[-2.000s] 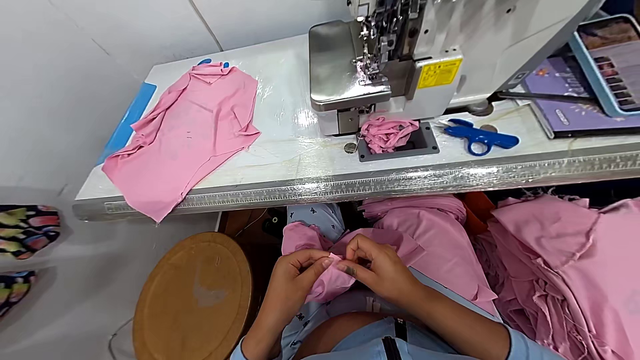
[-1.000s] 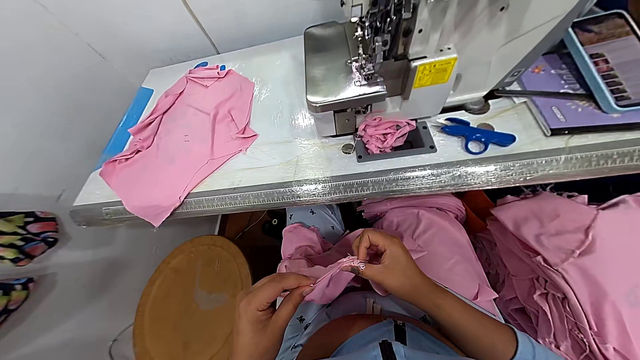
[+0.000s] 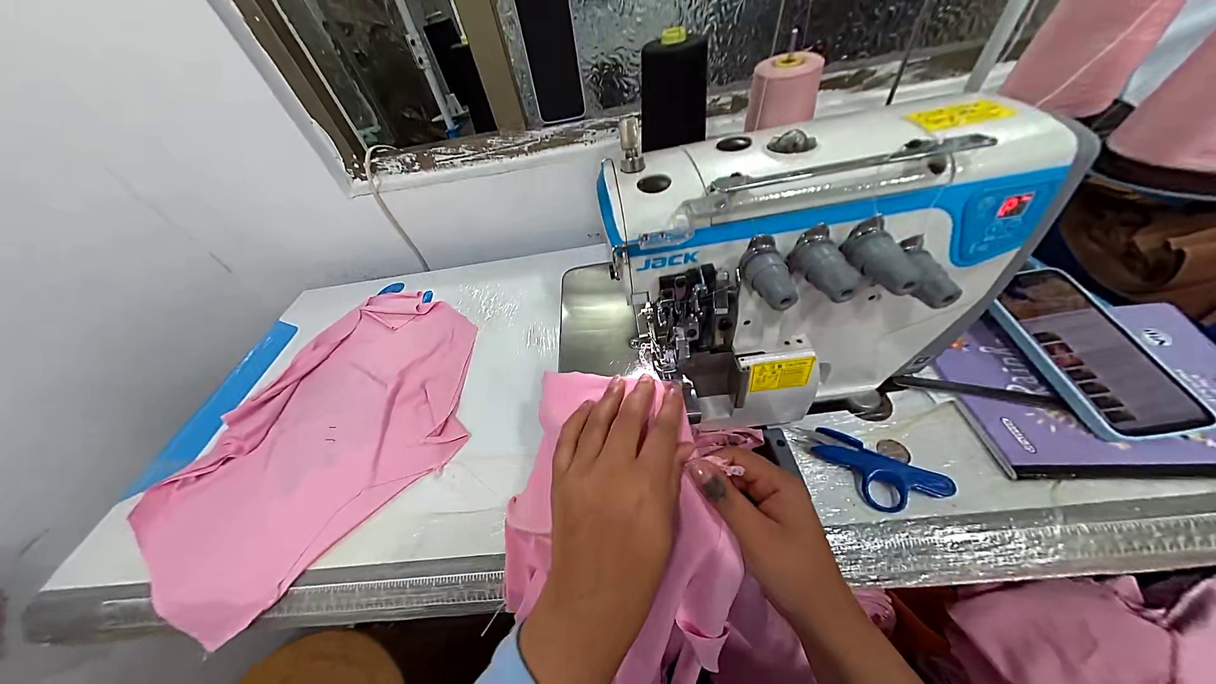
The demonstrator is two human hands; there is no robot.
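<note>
Pink fabric (image 3: 655, 570) lies over the front of a white and blue Jack overlock sewing machine (image 3: 855, 237), its top edge close to the presser foot (image 3: 670, 356). My left hand (image 3: 617, 484) rests flat on this fabric, fingers extended toward the needle area. To its right, my right hand (image 3: 760, 522) pinches the gathered edge of the fabric between thumb and fingers. Another pink fabric piece (image 3: 323, 446) is spread on the left of the white table. The needle tip is too small to make out.
Blue thread snips (image 3: 883, 470) and a coin (image 3: 893, 450) lie right of my hands. Farther right, a phone (image 3: 1102, 351) rests on a purple notebook (image 3: 1026, 427). Black (image 3: 674, 90) and pink (image 3: 784, 90) thread cones stand behind the machine. A round stool (image 3: 323, 657) is below the table.
Both hands have moved from my lap up to the machine, bringing pink fabric onto the table. My left hand now lies flat instead of pinching. The view has tilted up.
</note>
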